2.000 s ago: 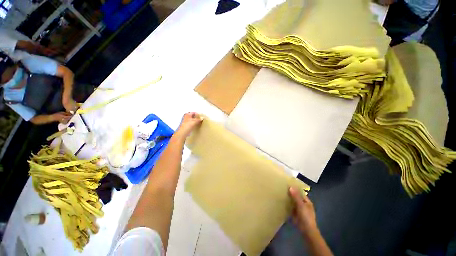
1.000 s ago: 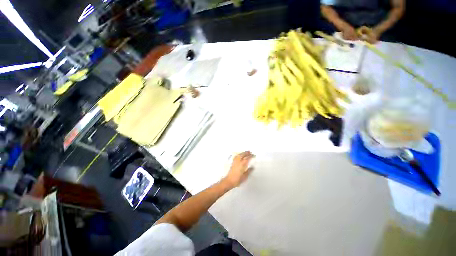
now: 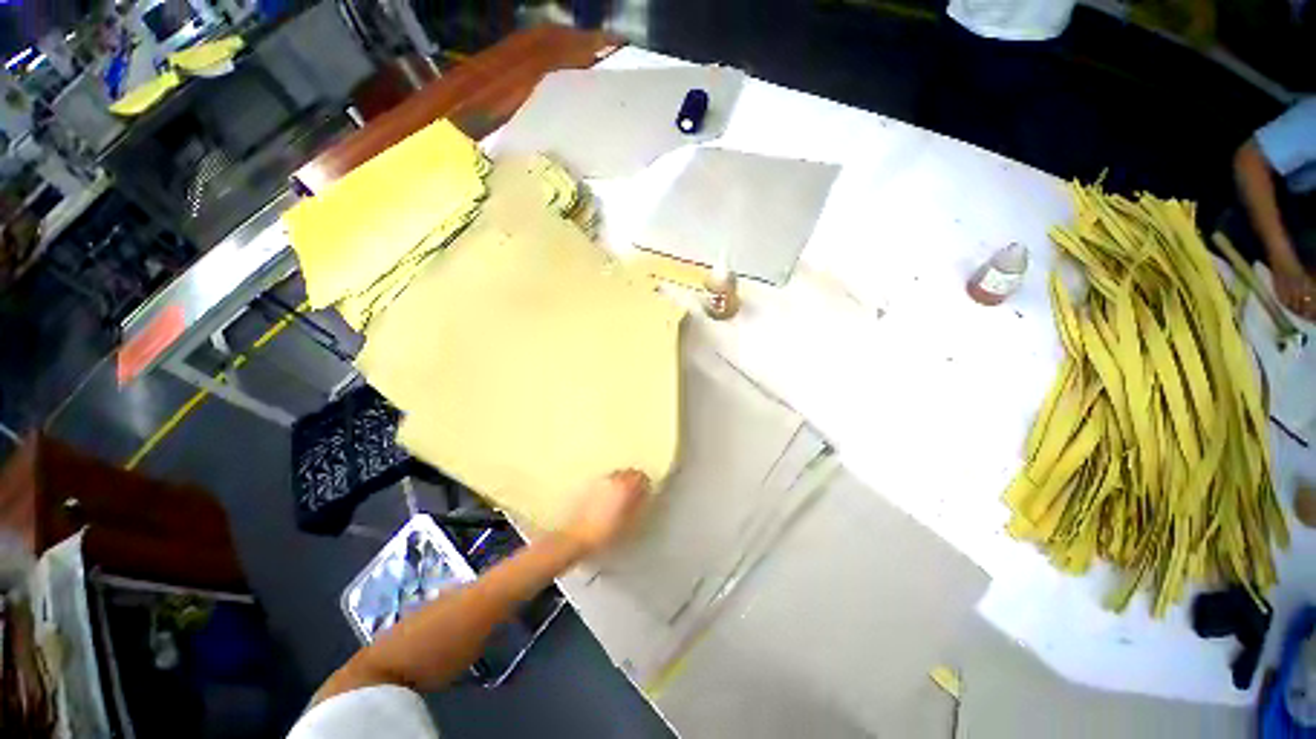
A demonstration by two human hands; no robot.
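Observation:
The pile of khaki leather panels [image 3: 527, 339] lies back up at the bench's left end, with notched, uneven edges at its far side. My left hand [image 3: 606, 513] reaches in from the lower left and is at the near right corner of the top panel. The hand is slightly blurred and its fingertips are not clear, so I cannot tell whether they grip the panel. My right hand is out of the picture.
A brighter yellow stack [image 3: 390, 202] adjoins the pile. Grey card sheets [image 3: 852, 606] lie right of my hand. A brownish small bottle [image 3: 720, 296], clear bottle [image 3: 999, 274], black object [image 3: 693, 111], leather strips [image 3: 1155, 419] and blue tray edge [image 3: 1292, 693] also show. A person's arm [image 3: 1263, 217] is far right.
The view has swung left to the bench end. My left hand has gone from the earlier held panel, across the grey card, to the khaki pile. My right hand has left the picture.

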